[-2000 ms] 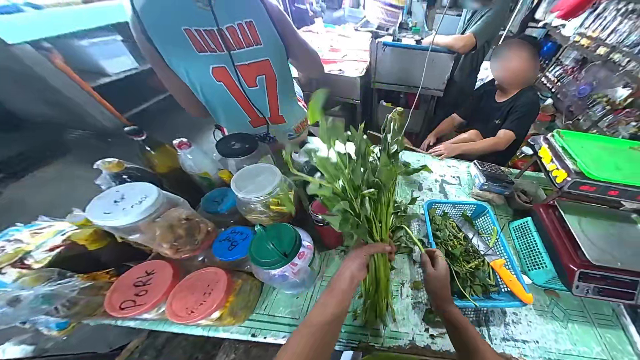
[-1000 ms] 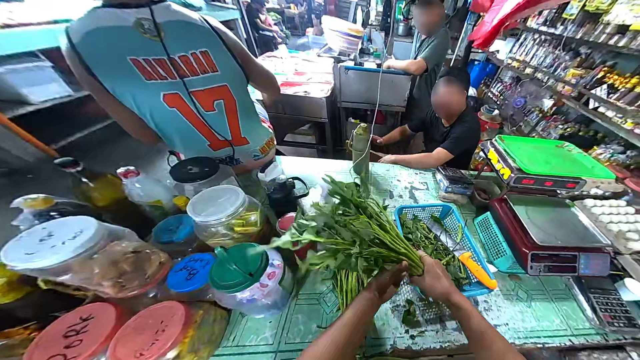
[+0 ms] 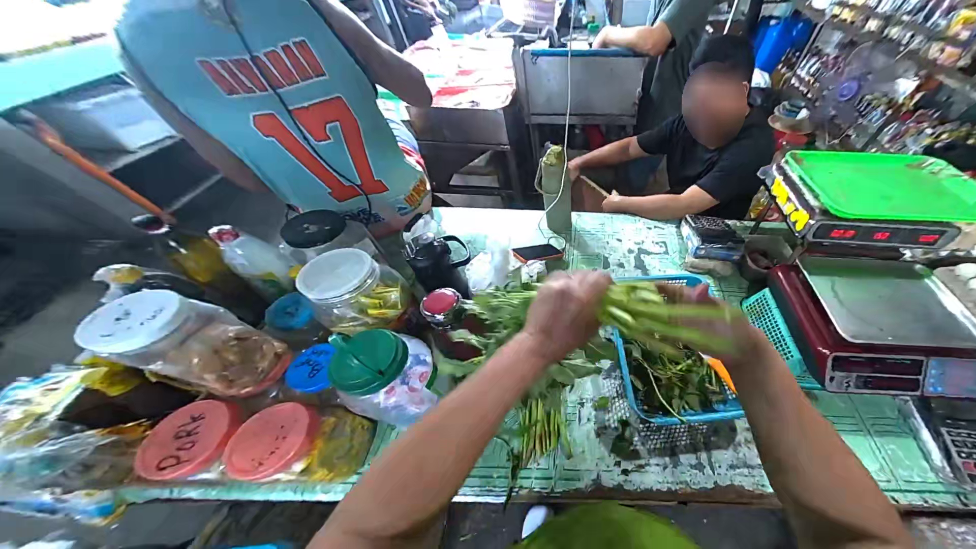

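My left hand (image 3: 566, 309) is closed around a bunch of leafy green vegetable stems (image 3: 648, 305), above the middle of the counter. The leaves hang to the left of that hand. At the cut ends on the right is my right hand (image 3: 705, 320), blurred; whether it grips the stems or only touches them cannot be told. Under the hands, more stems (image 3: 543, 428) lie on the counter, partly covered by leaves. A blue plastic basket (image 3: 627, 374) holding loose greens stands below my right hand, with an orange handle (image 3: 721, 375) showing at its edge.
Jars with a green lid (image 3: 369, 361) and red lids (image 3: 272, 441) crowd the counter's left side. A black jug (image 3: 436, 263) and a phone (image 3: 537, 252) lie beyond. Weighing scales (image 3: 877, 305) stand right. One person sits across the counter; another in a jersey stands at left.
The bunch, angled up to the left a second ago, now lies roughly level between my hands. My hands, close together then, are now farther apart.
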